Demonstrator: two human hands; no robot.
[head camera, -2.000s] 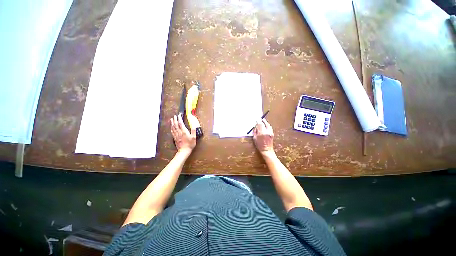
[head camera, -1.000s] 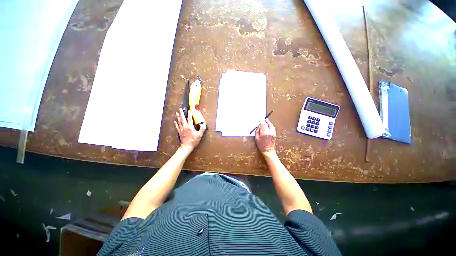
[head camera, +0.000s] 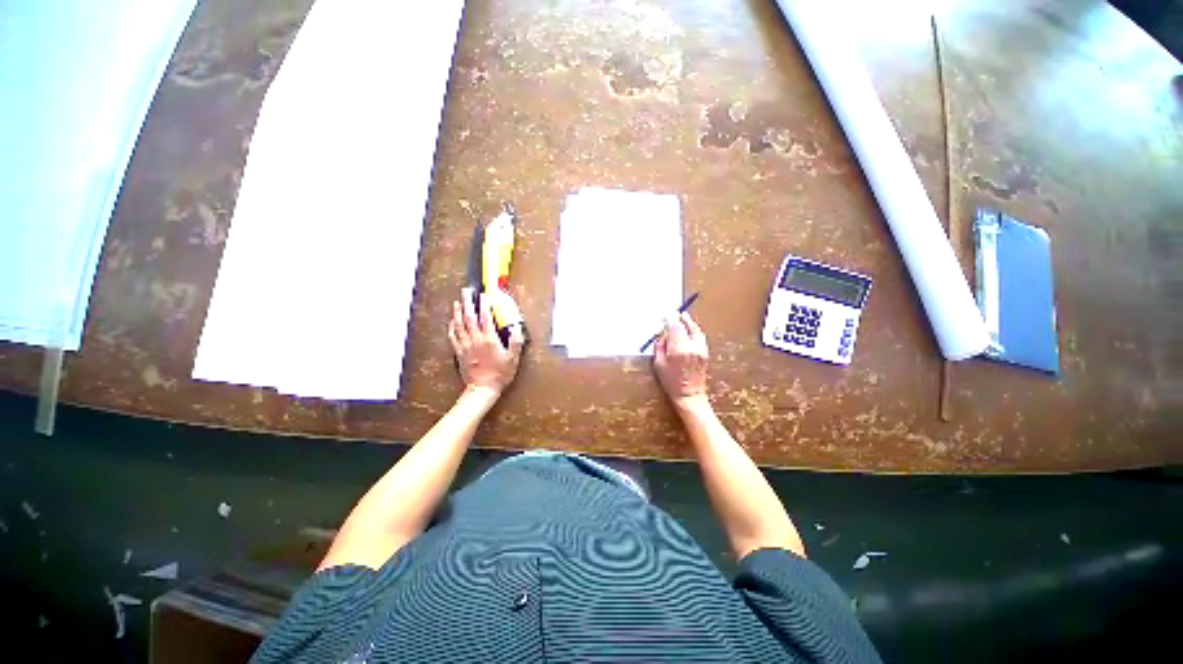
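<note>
A small stack of white sheets (head camera: 618, 270) lies on the brown table, slightly uneven at its edges. My right hand (head camera: 681, 357) holds a thin dark pen (head camera: 689, 305) at the stack's lower right corner. My left hand (head camera: 485, 344) rests on the near end of the yellow cutter (head camera: 498, 249), left of the sheets; whether its fingers grip the cutter I cannot tell. Dark shears (head camera: 477, 260) lie along the cutter's left side, partly hidden by the hand. A white calculator (head camera: 816, 310) lies to the right of the sheets.
A long white marker sheet (head camera: 324, 208) and a bluish sheet (head camera: 71, 169) lie at the left, with a clear strip (head camera: 49, 393) over the edge. A white paper roll (head camera: 889, 182) and a blue folder (head camera: 1025, 293) lie right. An open box (head camera: 208, 633) and scraps are on the floor.
My left hand has moved from beside the cutter onto its near end. My right hand still holds the pen at the sheets' corner. The whole view has shifted slightly.
</note>
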